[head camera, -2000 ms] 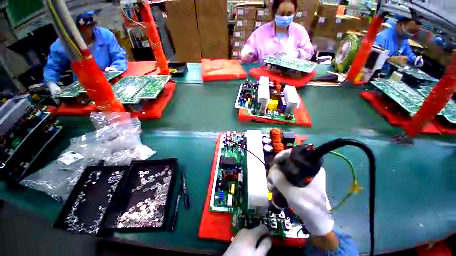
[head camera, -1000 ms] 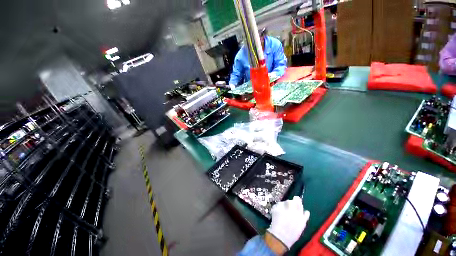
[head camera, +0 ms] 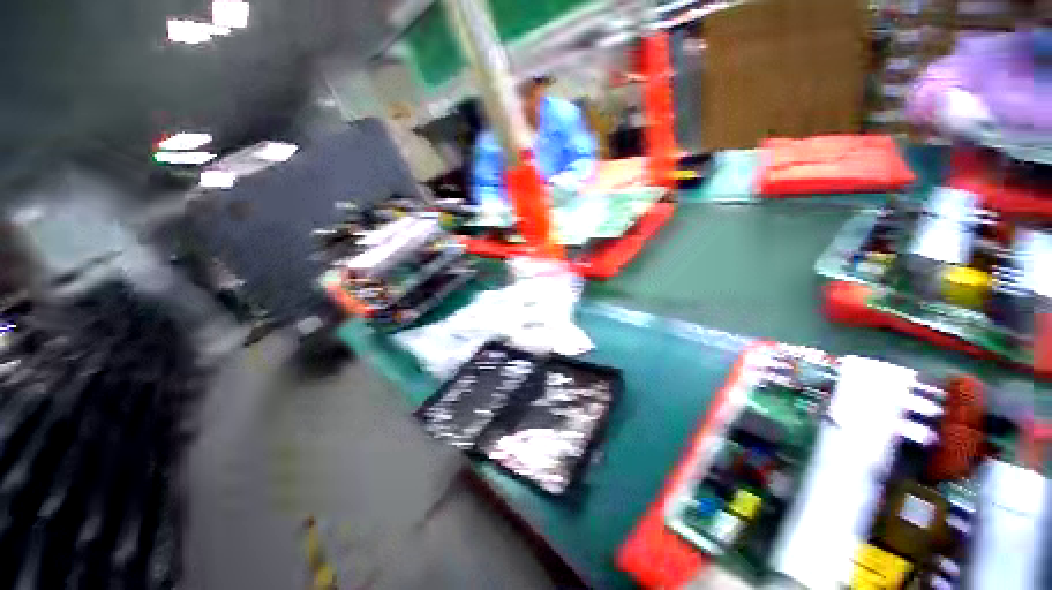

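Note:
The frame is blurred. A green power supply board [head camera: 756, 432] lies on a red foam pad [head camera: 660, 559] at the lower right, cut off by the frame edges. A long white heatsink [head camera: 848, 473] stands on it, with orange coils [head camera: 960, 421] and a yellow block [head camera: 883, 567] to its right. The black parts tray [head camera: 525, 415] sits left of the board, with silvery pieces in both compartments. A small pale patch at the bottom edge beside the pad may be my left hand [head camera: 721, 579], almost wholly cut off. My right hand is out of view.
A crumpled clear bag [head camera: 508, 323] lies behind the tray. Stacked boards [head camera: 404, 265] sit at the bench's left end. Another board [head camera: 946, 259] lies across the bench. A red-wrapped post [head camera: 531, 207] stands before a person in blue [head camera: 562, 144]. A pink sleeve shows upper right.
The view swung left from the board to the tray, then partly back right. My left hand was at the tray's near right corner and has left it. The screwdriver and right hand are no longer visible.

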